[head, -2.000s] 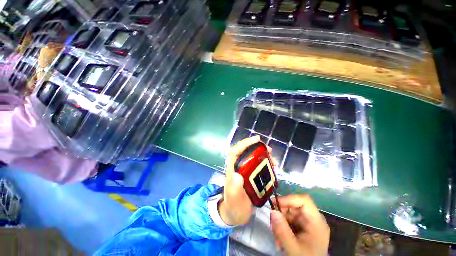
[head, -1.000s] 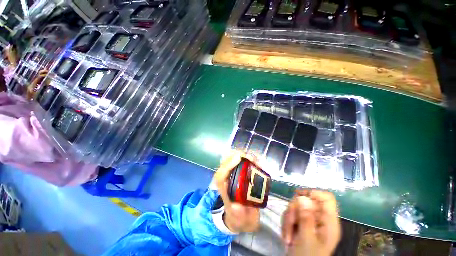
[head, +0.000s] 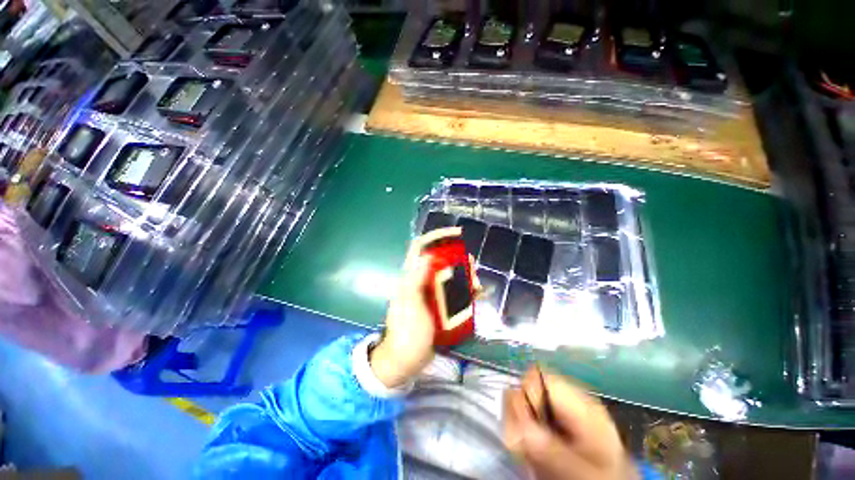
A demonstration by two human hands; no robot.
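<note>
My left hand (head: 409, 314) holds a red device shell (head: 450, 292) above the bench's front edge. A pale yellow frame around a dark rectangle shows on its face. My right hand (head: 572, 431), blurred, is to the lower right, apart from the shell, and holds thin dark tweezers (head: 545, 401). The shiny clear lens tray (head: 647, 281) with rows of dark screen lenses (head: 534, 258) lies flat on the green bench beyond my hands.
A tall stack of clear blister trays (head: 234, 178) with black units stands at left. More trays (head: 581, 84) lie on a wooden board (head: 562, 142) at the back. A crumpled film clump (head: 722, 384) lies at right. A person's pink sleeve (head: 56, 309) shows at far left.
My left hand has raised and turned the shell. My right hand was at the shell with the tweezers earlier, then moved away to the right. The view has shifted slightly.
</note>
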